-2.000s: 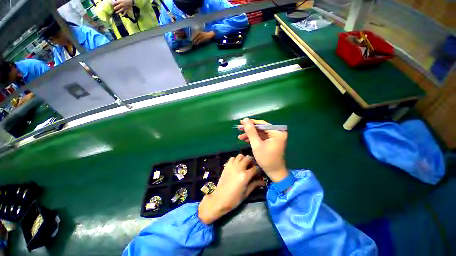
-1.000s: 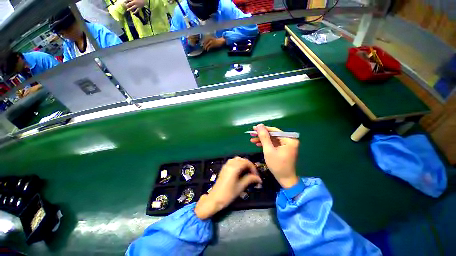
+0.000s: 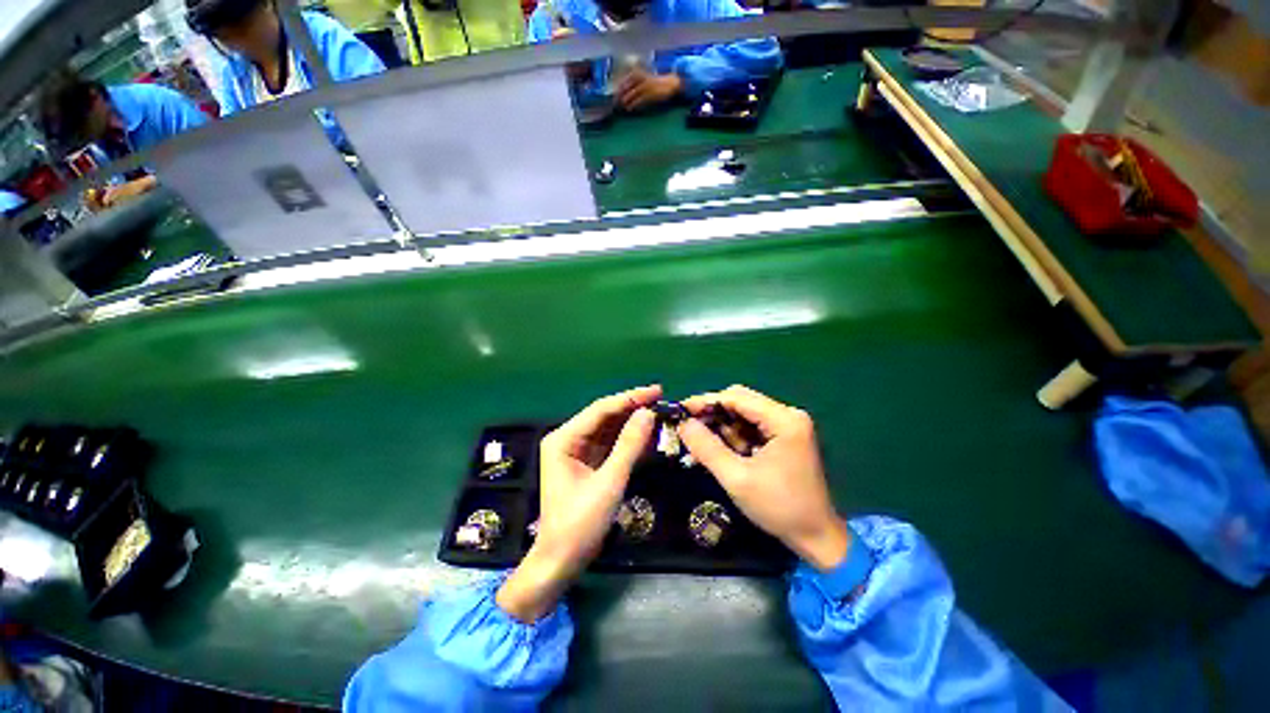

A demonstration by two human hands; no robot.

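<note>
My left hand point(image 3: 592, 481) and my right hand point(image 3: 766, 467) are together above the black component tray point(image 3: 467, 545). Their fingertips pinch a small round unit point(image 3: 670, 432), dark at its top with a pale part below. The tweezers cannot be made out; if they are in my right hand, the fingers hide them. Round gold and silver units sit in tray pockets: one at the front left point(image 3: 481, 529), one near the middle point(image 3: 635, 518) and one right of it point(image 3: 708, 524). A pale tab point(image 3: 495, 453) shows in the back left pocket. My hands hide much of the back row.
At left are a neighbour's black tray point(image 3: 56, 474) and an open black parts box point(image 3: 126, 552) with pale pieces. A metal rail point(image 3: 488, 254) with hanging paper crosses beyond. A red basket point(image 3: 1121, 188) stands on the side table at right. Workers in blue sit across.
My hands have come together, and a small unit is now between their fingertips. The tweezers, earlier seen in my right hand, no longer show. The view has shifted, moving the scene rightward.
</note>
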